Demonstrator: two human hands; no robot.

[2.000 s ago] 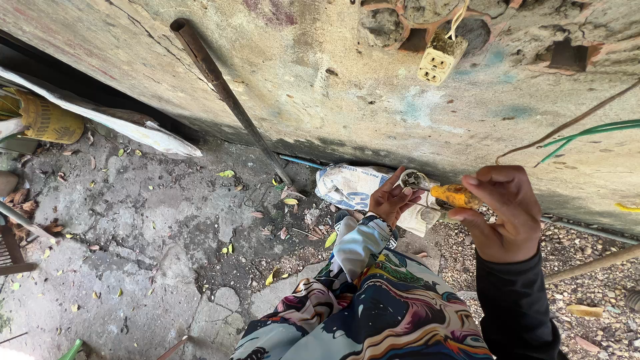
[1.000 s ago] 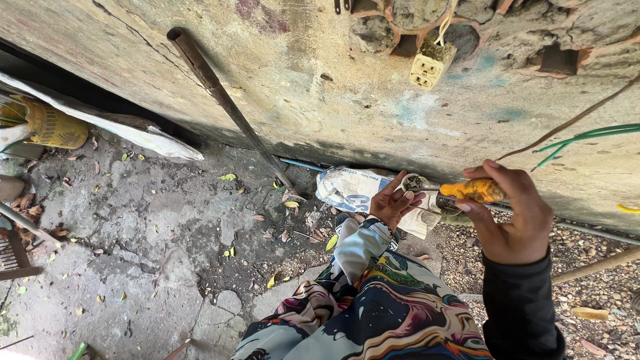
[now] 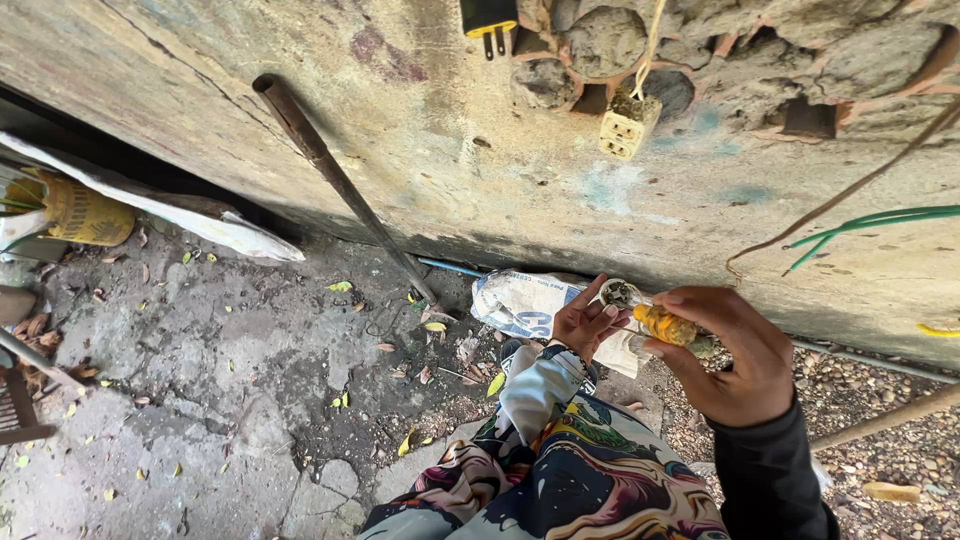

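Observation:
My left hand (image 3: 589, 321) holds a small round fitting (image 3: 616, 294), with a white rim and a dark inside, between thumb and fingers. In my right hand (image 3: 731, 352) is a screwdriver (image 3: 666, 325) with a worn yellow-orange handle, pinched between thumb and fingertips. Its shaft points left toward the round fitting; whether the tip touches it cannot be told. Above both hands, a cream-coloured electrical outlet (image 3: 627, 129) hangs on a twisted cord against the wall. A black and yellow plug (image 3: 488, 22) with two flat prongs shows at the top edge.
A rusty metal pipe (image 3: 337, 176) leans on the stained wall. A printed cement sack (image 3: 525, 304) lies at its foot. Green wires (image 3: 877, 220) and a brown wire (image 3: 847, 184) stick out at right. A wooden pole (image 3: 885, 416) lies over gravel. A yellow basket (image 3: 86, 210) stands far left.
The screwdriver's handle has turned in my right hand, now sloping down to the right. The black and yellow plug has come into view at the top as the view shifted slightly.

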